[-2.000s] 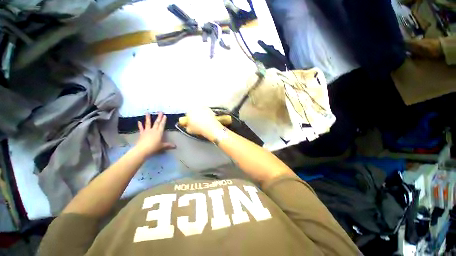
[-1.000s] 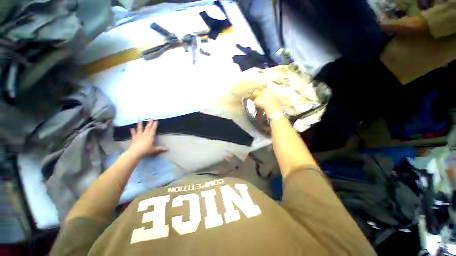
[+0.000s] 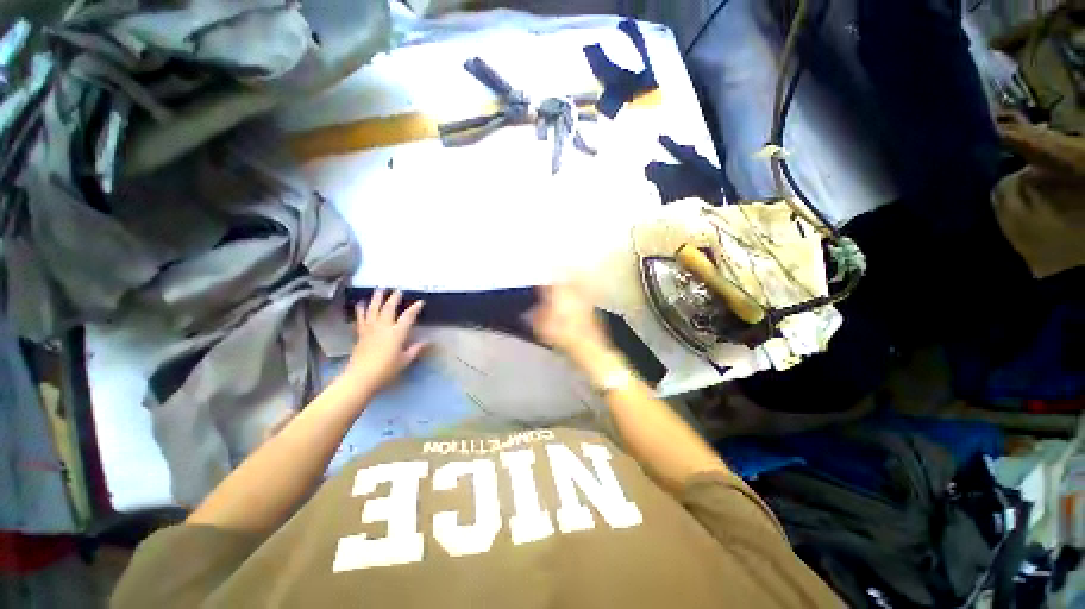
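A black strip (image 3: 476, 307) lies along the upper edge of a grey garment panel (image 3: 506, 369) at the table's near side. My left hand (image 3: 384, 337) rests flat on the strip's left part, fingers spread. My right hand (image 3: 568, 319) is on the strip's right part; it is blurred, and whether its fingers grip the cloth cannot be told. The steam iron (image 3: 702, 294), with a yellow-tan handle, stands on the scorched cream rest cloth (image 3: 785, 226) at the table's right end, with no hand on it.
Grey pieces (image 3: 256, 256) are heaped at the left. A tied grey bundle (image 3: 514, 112) lies over the yellow-tan ruler (image 3: 363, 137). Black cloth scraps (image 3: 687, 174) lie near the far right edge. The iron's dark hose (image 3: 782, 107) rises behind it. Dark garments (image 3: 892, 506) are at lower right.
The iron was moved right from the black strip onto the rest cloth, and my right hand let it go and came back left to the strip. My left hand stayed on the strip.
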